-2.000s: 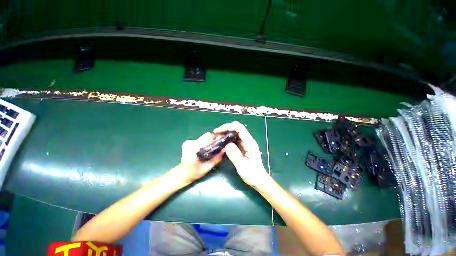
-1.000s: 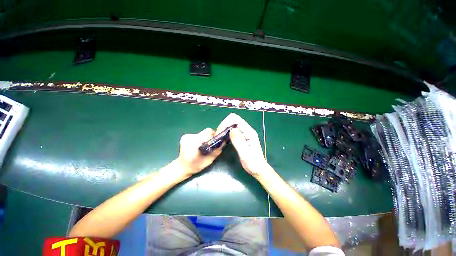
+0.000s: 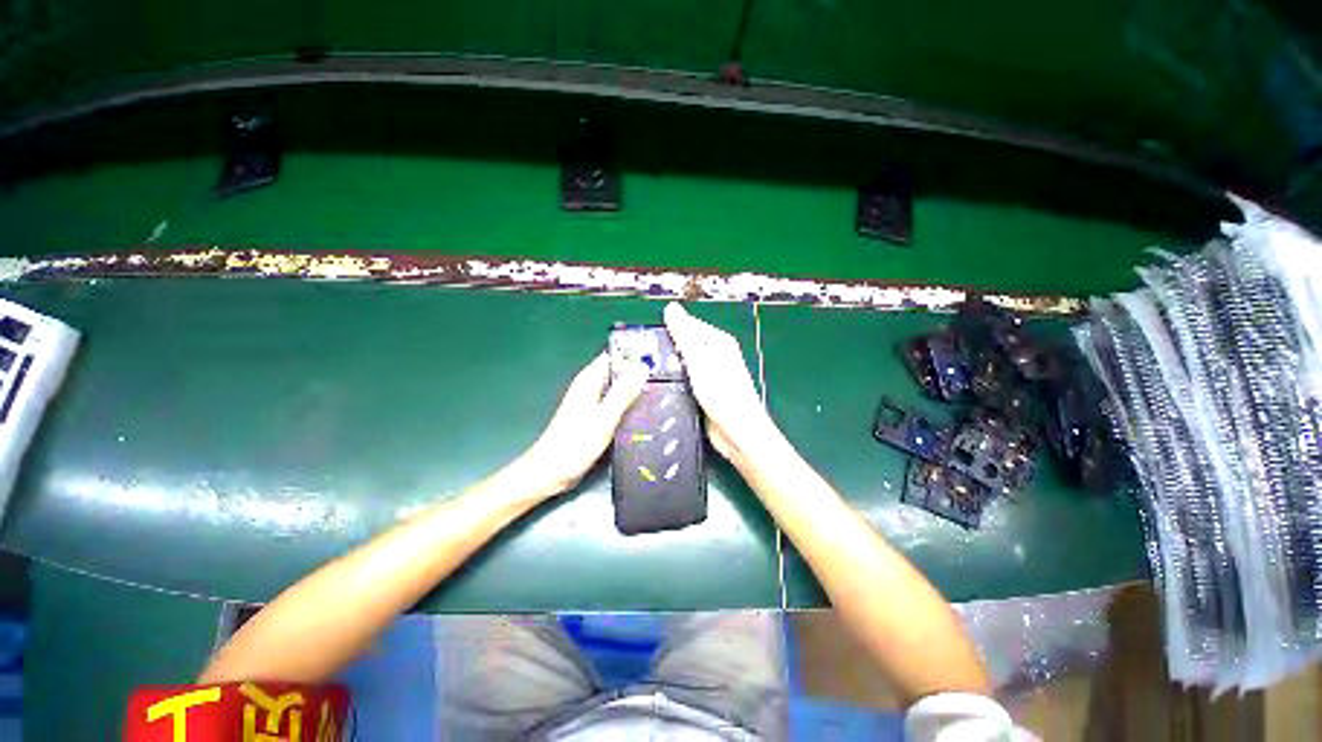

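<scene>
A black phone body (image 3: 661, 471) lies flat in front of me, with small orange and white marks on its face. At its far end is a patch with blue and silver, partly covered by my fingers. My left hand (image 3: 587, 420) holds it by the left side, with the thumb over the upper end. My right hand (image 3: 713, 380) is against its upper right side. A loose pile of black rear cover brackets (image 3: 995, 452) lies on the right of the green bench.
A conveyor belt (image 3: 392, 218) beyond the chipped edge strip (image 3: 580, 280) carries black phones (image 3: 592, 184). A tall stack of clear ribbed trays (image 3: 1218, 464) stands at the far right. A white tray (image 3: 55, 363) is cut off at the far left.
The phone body has turned from edge-on and slanted between my hands to face-up, its lower end towards me. My hands have shifted to its sides at the upper end.
</scene>
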